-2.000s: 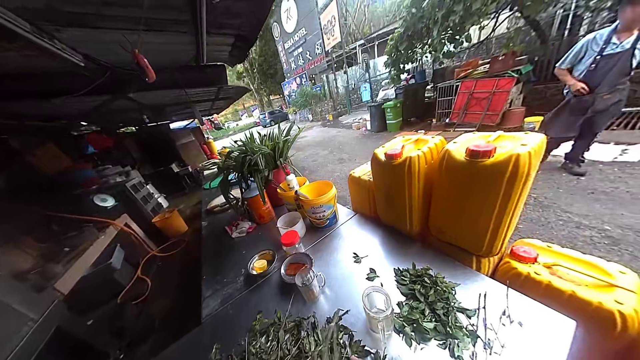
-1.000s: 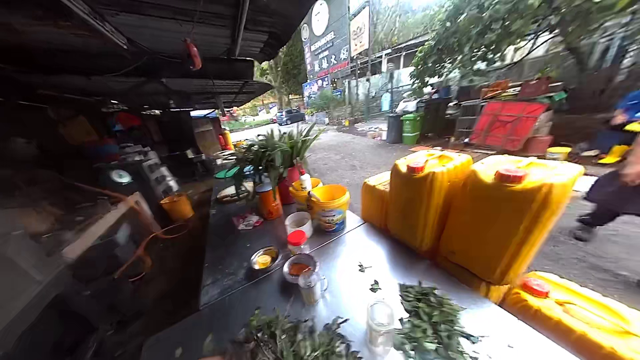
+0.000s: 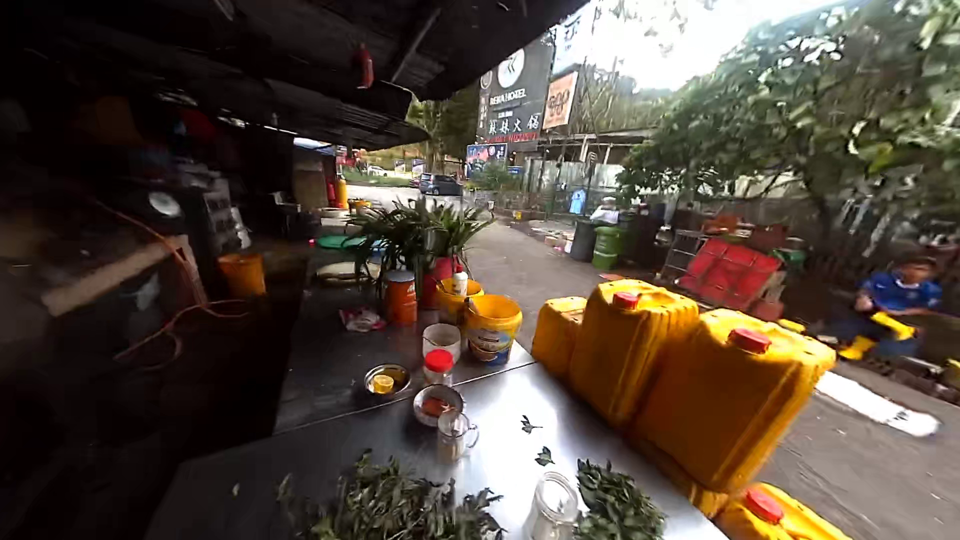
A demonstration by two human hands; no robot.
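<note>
Neither my left hand nor my right hand shows. Across the near part of the metal table (image 3: 315,450) lies a heap of green leafy sprigs (image 3: 397,502), with a smaller leaf pile (image 3: 616,502) to its right. An open glass jar (image 3: 555,506) stands between them, cut by the lower edge. Farther back are a glass mug (image 3: 454,436), a bowl with something reddish (image 3: 435,406), a red-lidded jar (image 3: 439,367), a metal bowl holding a yellow piece (image 3: 385,382), and a whitish tub (image 3: 441,343).
Yellow jerrycans (image 3: 735,397) with red caps line the table's right side. Yellow buckets (image 3: 493,330), an orange can (image 3: 400,298) and a leafy plant (image 3: 420,229) stand at the far end. A person in blue (image 3: 900,289) sits low at the right. An orange bucket (image 3: 243,274) is at left.
The person in an apron, walking at the right earlier, is out of view. The view has swung right and up, so the near leaves and glass jar are cut lower in the frame.
</note>
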